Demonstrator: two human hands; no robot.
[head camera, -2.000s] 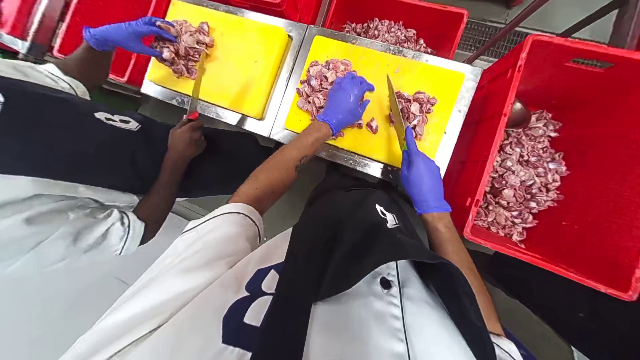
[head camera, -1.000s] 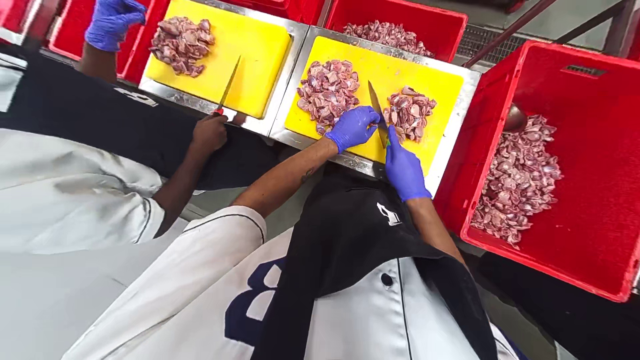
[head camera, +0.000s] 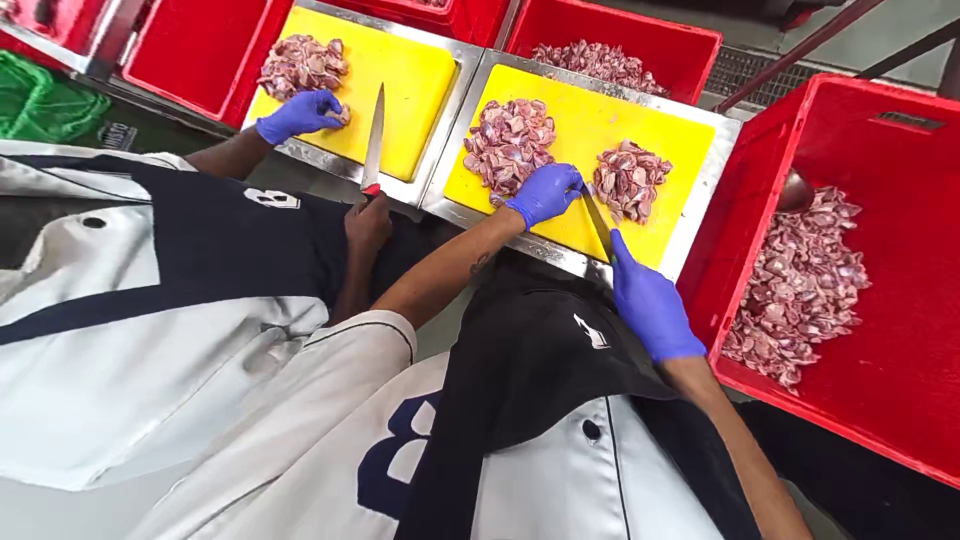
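Observation:
My left hand (head camera: 547, 195), in a blue glove, is at the lower middle of a yellow cutting board (head camera: 577, 120), fingertips pinched together at the blade of a knife (head camera: 598, 225); whether a meat piece is between them is hidden. The knife's handle is in my right hand (head camera: 651, 304), also blue-gloved, at the board's near edge. Its blade points up and left. Left of it lies a larger pile of small meat pieces (head camera: 510, 142), which look like gizzards, beside my left hand. A smaller pile of cut pieces (head camera: 632, 180) lies to the blade's right.
At left, a co-worker's gloved hand (head camera: 304, 116) holds a meat piece at another yellow board (head camera: 397, 60); their other hand (head camera: 367, 223) grips a knife (head camera: 375, 142). A red crate (head camera: 892, 300) with meat and a metal scoop (head camera: 795, 193) stands right. Another red crate (head camera: 622, 26) is behind.
Since two seconds ago my left hand has come from the larger pile to the knife blade. The co-worker's gloved hand has moved from the far left down to their board.

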